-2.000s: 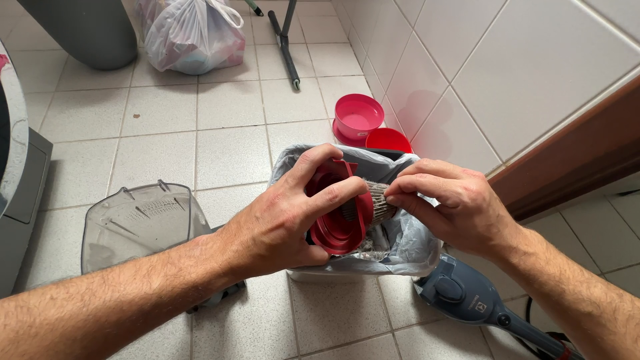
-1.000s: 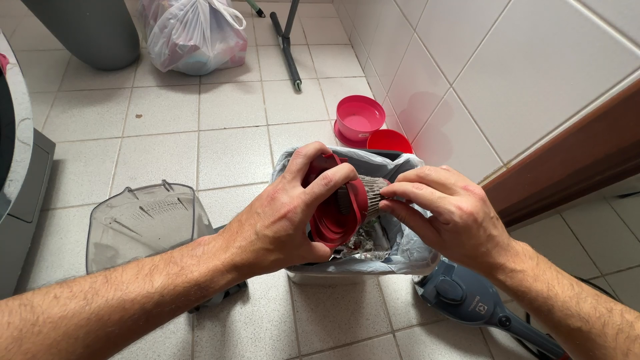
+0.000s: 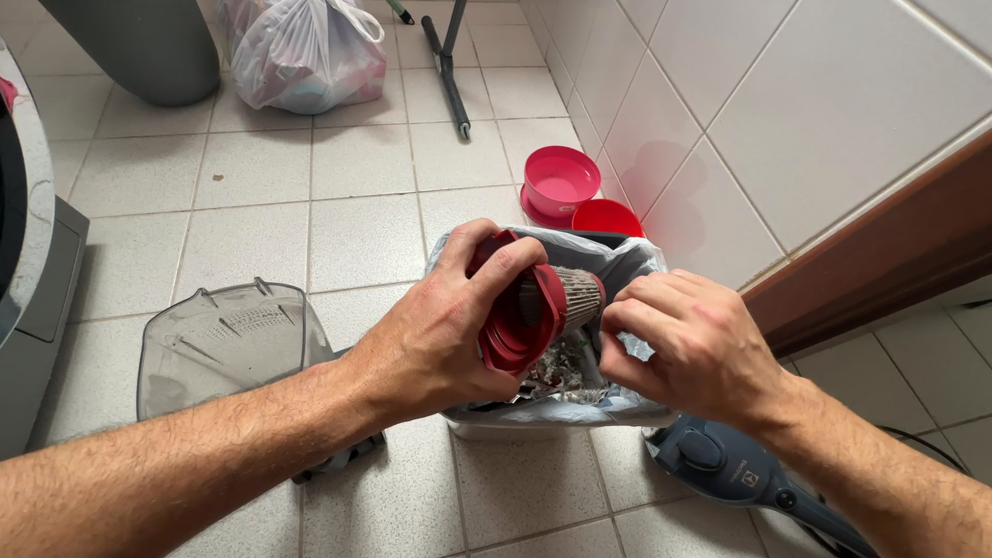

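Note:
My left hand (image 3: pixel 457 325) grips the red plastic housing (image 3: pixel 515 325) of a vacuum cleaner filter, its open end tilted towards me. Grey dust coats the pleated cone of the filter (image 3: pixel 577 298), which points right over a waste bin lined with a plastic bag (image 3: pixel 542 418). Just right of the cone's tip is my right hand (image 3: pixel 666 341), its fingers curled and the thumb near the forefinger; whether a bit of dust is pinched there cannot be seen. Grey fluff and litter (image 3: pixel 562 368) lie inside the bin below the filter.
A clear dust container (image 3: pixel 225 349) stands on the tiles at left. An Electrolux vacuum body (image 3: pixel 725 465) lies at lower right. Pink (image 3: pixel 562 182) and red (image 3: pixel 608 217) bowls sit behind the bin by the tiled wall. Farther back are a tied plastic bag (image 3: pixel 310 62) and a grey bin (image 3: pixel 147 46).
My right hand has come away from the pleated cone, where its fingers were touching, and its fingers have curled in. The filter, still in my left hand, shows more of its cone.

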